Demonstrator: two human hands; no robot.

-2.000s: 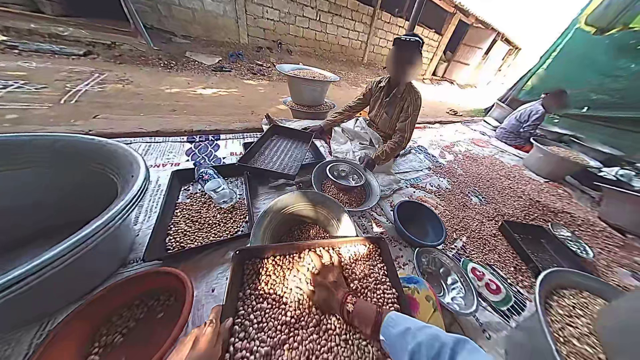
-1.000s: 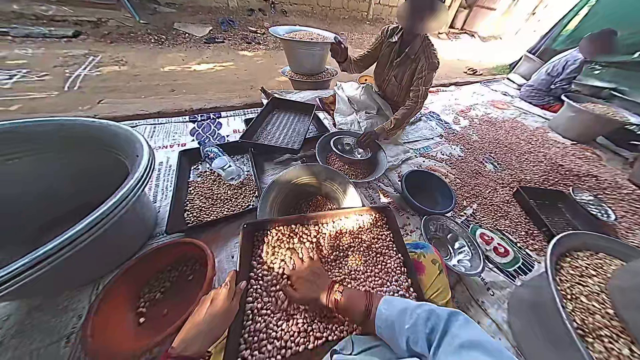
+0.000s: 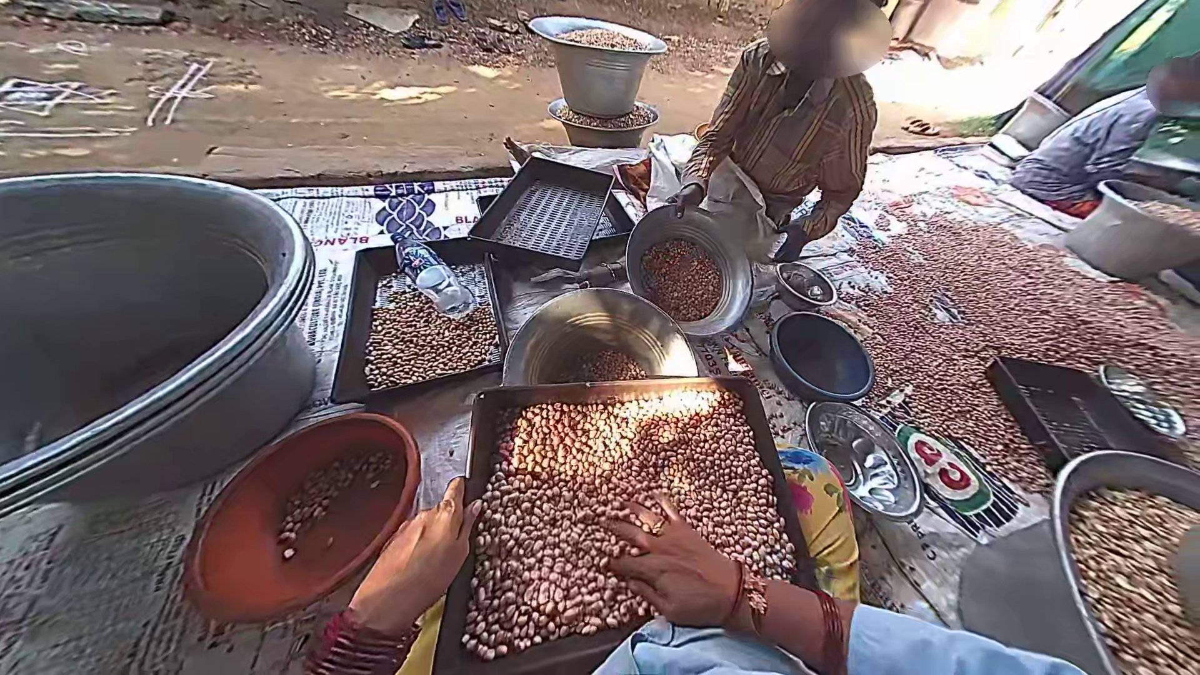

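A dark tray (image 3: 761, 412) filled with reddish-brown nuts or beans (image 3: 600, 497) lies across my lap, its far edge at a metal bowl (image 3: 553, 328) that holds more of them. My left hand (image 3: 417, 553) grips the tray's left rim, thumb on top. Palm down, my right hand (image 3: 677, 562) rests on the nuts near the tray's middle, fingers spread, holding nothing that I can see. Left of my left hand sits an orange-brown basin (image 3: 225, 562) with a few nuts inside.
Large nested metal tubs (image 3: 272, 347) stand at left. Ahead lie a tray with a plastic bottle (image 3: 436, 278) and a perforated tray (image 3: 548, 220). A person (image 3: 797, 122) opposite holds a metal basin (image 3: 736, 272). At right are a dark bowl (image 3: 822, 356), a steel bowl (image 3: 862, 459) and spread nuts (image 3: 1012, 309).
The person opposite now holds the metal basin tilted, and the small steel bowl that was in it sits beside it. My right hand has shifted over the nuts; my left stays at the tray rim.
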